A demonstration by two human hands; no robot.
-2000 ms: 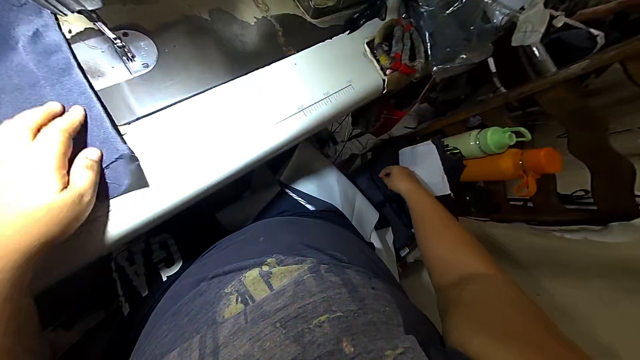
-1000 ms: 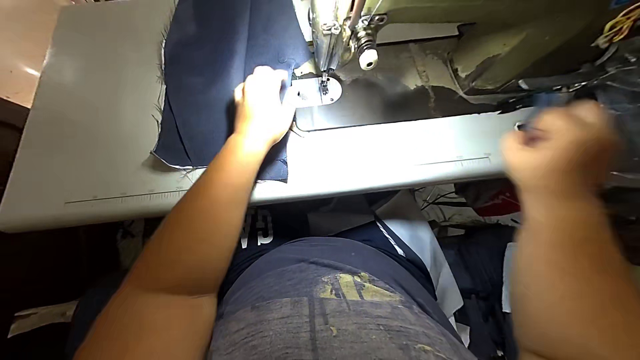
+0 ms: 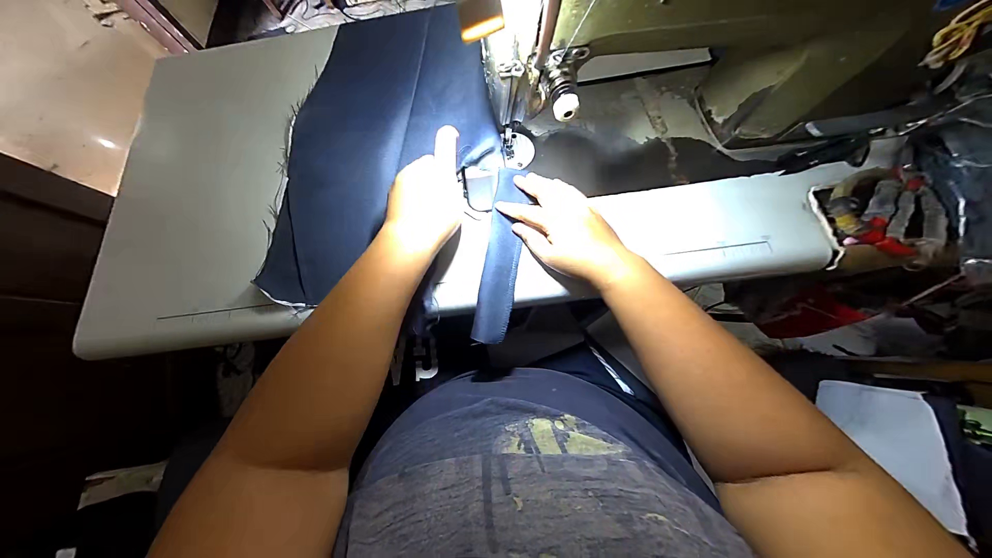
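Observation:
A large navy fabric panel (image 3: 356, 163) with frayed edges lies on the pale sewing table (image 3: 201, 232), left of the sewing machine's needle and presser foot (image 3: 508, 143). My left hand (image 3: 426, 190) rests on the panel's right edge, index finger extended; whether it pinches cloth is not clear. A narrow navy fabric strip (image 3: 500, 263) with a stitched edge runs from near the presser foot down over the table's front edge. The fingers of my right hand (image 3: 562, 225) lie on the strip's upper part and press it against the table.
The green sewing machine body (image 3: 643, 27) spans the top right. At the table's right end, a cut-out holds tangled coloured material (image 3: 876, 209). Clear plastic (image 3: 969, 170) lies beyond it. A white cloth piece (image 3: 891, 449) is at the lower right.
My right hand, low at the right two seconds ago and then over the table's right end, has come beside the presser foot. The narrow strip now lies under its fingers. The view has shifted.

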